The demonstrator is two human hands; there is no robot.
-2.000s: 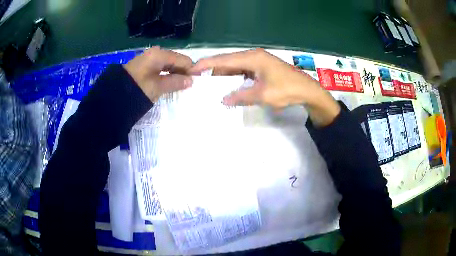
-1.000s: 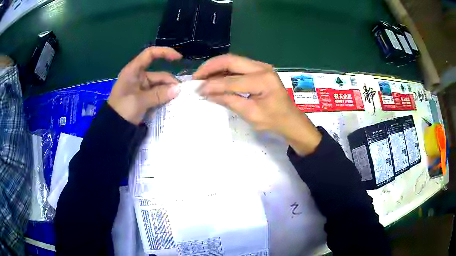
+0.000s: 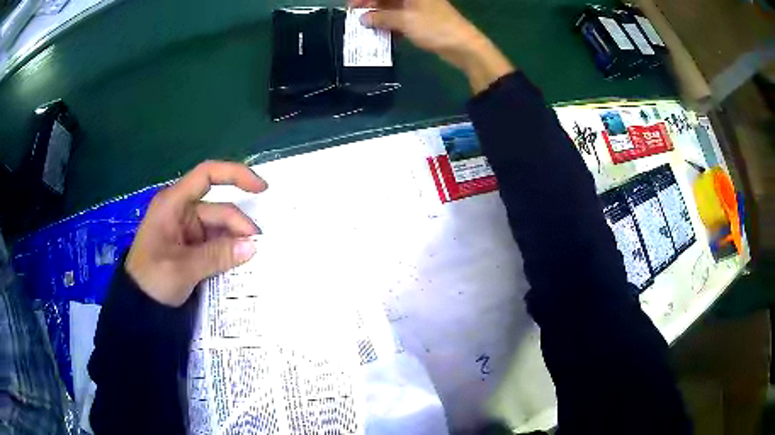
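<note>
My left hand point(image 3: 191, 238) is at the upper left edge of the printed label sheet point(image 3: 280, 374), with the thumb on that edge and the index finger raised apart. Glare hides much of the sheet. My right hand point(image 3: 425, 30) reaches over the green surface. Its fingertips hold the upper part of a white printed label point(image 3: 367, 47) against the right one of two black boxes. The label lies over that box's face. The left black box point(image 3: 302, 51) stands beside it and shows no label.
Black boxes with labels lie on the white work surface point(image 3: 442, 297) at right, beside an orange-yellow round object point(image 3: 718, 200). More labelled boxes point(image 3: 620, 38) stand at the back right. A dark box point(image 3: 55, 157) is at the far left. Plaid cloth shows at the left edge.
My right hand has moved from the sheet up to the black boxes, where a label now shows on the right one. My left hand appears lower and farther left, still at the sheet.
</note>
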